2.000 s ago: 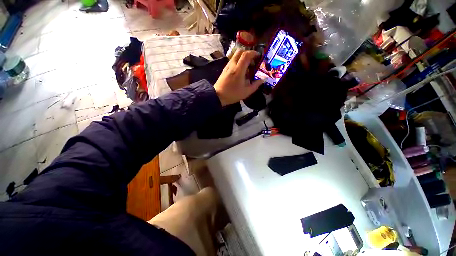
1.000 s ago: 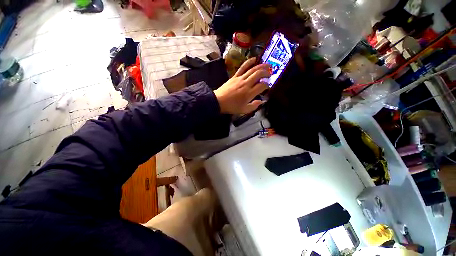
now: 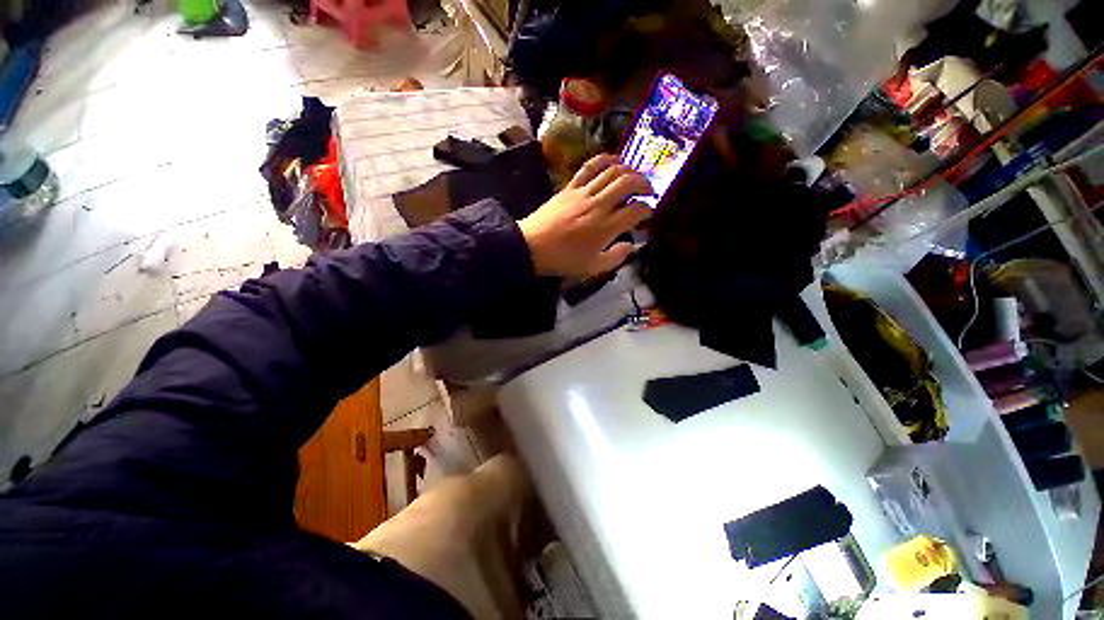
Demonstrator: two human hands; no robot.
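A smartphone (image 3: 673,133) with a bright lit screen leans, tilted, at the dark cloth pile (image 3: 739,242). My left hand (image 3: 581,227), in a dark sleeve, reaches to the phone's lower left. Its fingers are spread, with the fingertips at or on the screen's lower edge; it does not grip the phone. One small black cut piece (image 3: 700,392) lies singly on the white table (image 3: 605,484). Another black piece (image 3: 789,526) lies lower, by the sewing machine parts. My right hand is not in view.
A red-lidded jar (image 3: 581,97) stands left of the phone. Dark folded pieces (image 3: 496,182) lie on the checked cover (image 3: 381,133). A yellow item (image 3: 920,563) is at the lower right. Thread spools (image 3: 1023,394) line the right side. An orange-brown wooden stool (image 3: 343,472) is beside my leg.
My left hand has moved from the phone's left edge down to its lower part, fingers now pointing at the screen. The picture on the screen has changed. The view shifted slightly.
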